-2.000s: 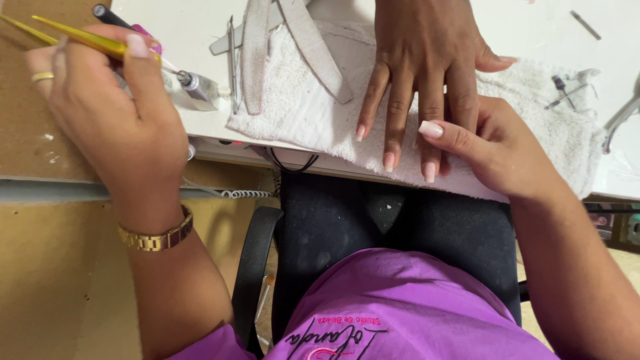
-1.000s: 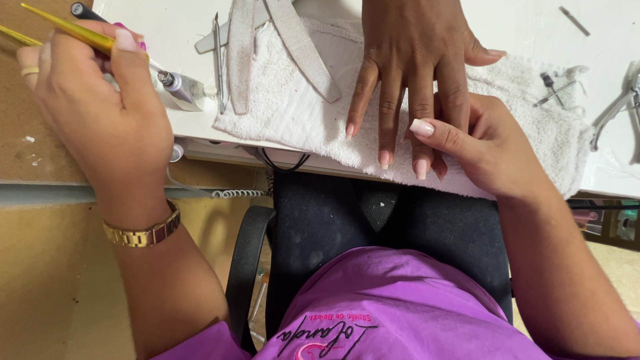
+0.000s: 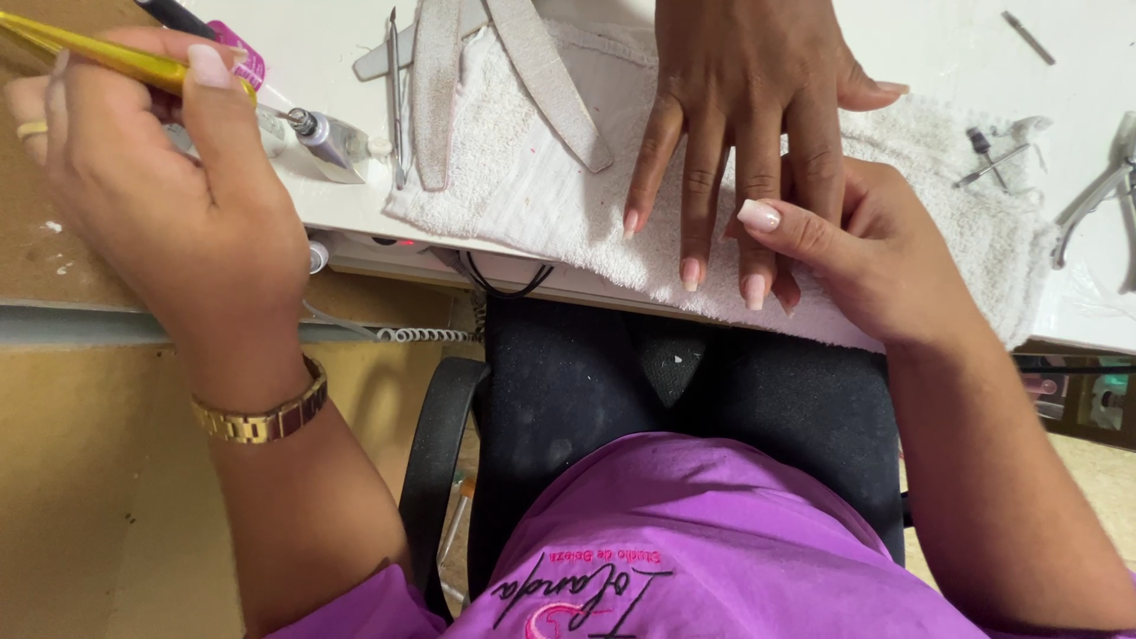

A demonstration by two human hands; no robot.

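My left hand (image 3: 177, 169), with a ring and a gold watch (image 3: 262, 417), grips a gold, pointed tool that looks like tweezers (image 3: 115, 58). Just right of its fingers is a small bottle with a silvery neck (image 3: 337, 146). A thin tip reaches that neck; what it belongs to is hidden. My right hand (image 3: 887, 248) holds another person's hand (image 3: 754, 106) by the fingers, its thumb lying over them. That hand rests palm down, fingers spread, above a white towel (image 3: 550, 204). Its nails look pale pink with light tips.
Worn nail files (image 3: 546, 84) and a metal cuticle tool (image 3: 396, 98) lie left on the towel. A black-ended pink item (image 3: 235, 49) is near my left hand. Small metal bits (image 3: 990, 160) lie on the towel's right, nippers (image 3: 1096, 200) beyond. A chair armrest (image 3: 444, 479) stands below the table.
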